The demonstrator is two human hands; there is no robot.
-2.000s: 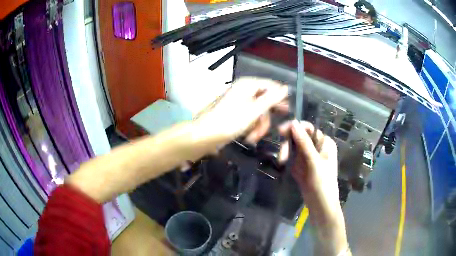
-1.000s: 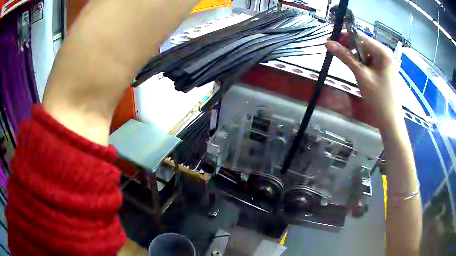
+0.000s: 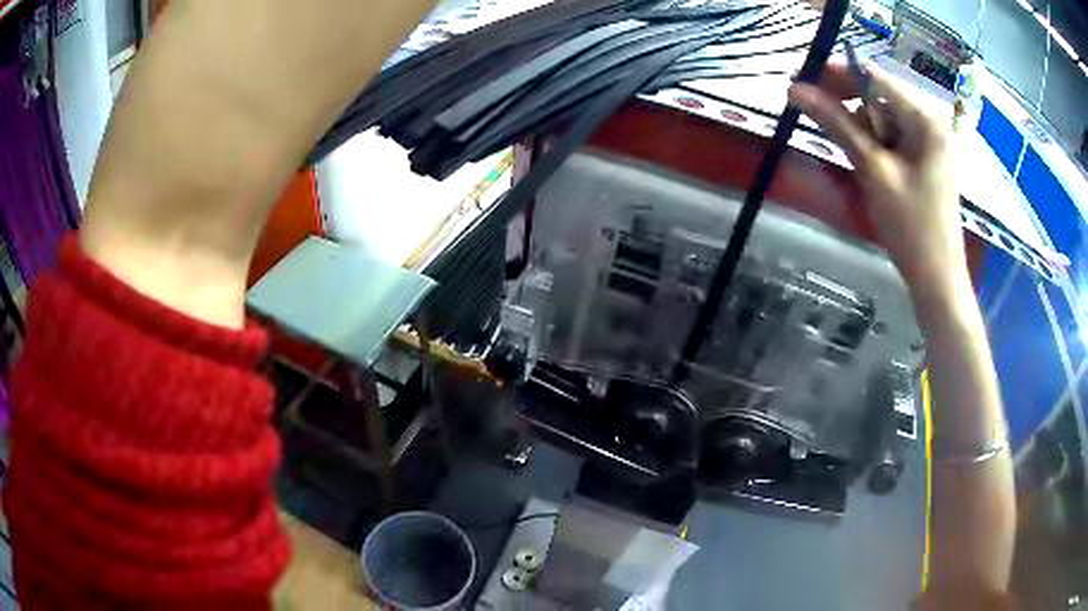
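A long black rubber strip [image 3: 754, 203] runs slanting from the top edge down to the twin-wheel machine, ending between its two black wheels [image 3: 742, 448]. My right hand [image 3: 889, 137] is raised at the upper right, thumb tip against the strip. A thin, dark metallic tool [image 3: 861, 81] shows between its curled fingers; whether they also grip the strip is unclear. My left forearm in a red sleeve crosses the left side and leaves through the top edge, so my left hand is out of the picture. A clear guard plate [image 3: 585, 269] covers the metal brackets above the wheels.
A thick strip bundle [image 3: 513, 90] lies on the white machine top, overhanging its left side. More black strips hang beside a grey-green stool [image 3: 340, 292]. A round grey bin [image 3: 418, 563] and small round parts [image 3: 520, 568] are below. Blue panels stand at the right.
My left hand has gone up out of view, and my right hand has risen from in front of the machine. The strip now slants down to the wheels. The view has shifted slightly since a second ago.
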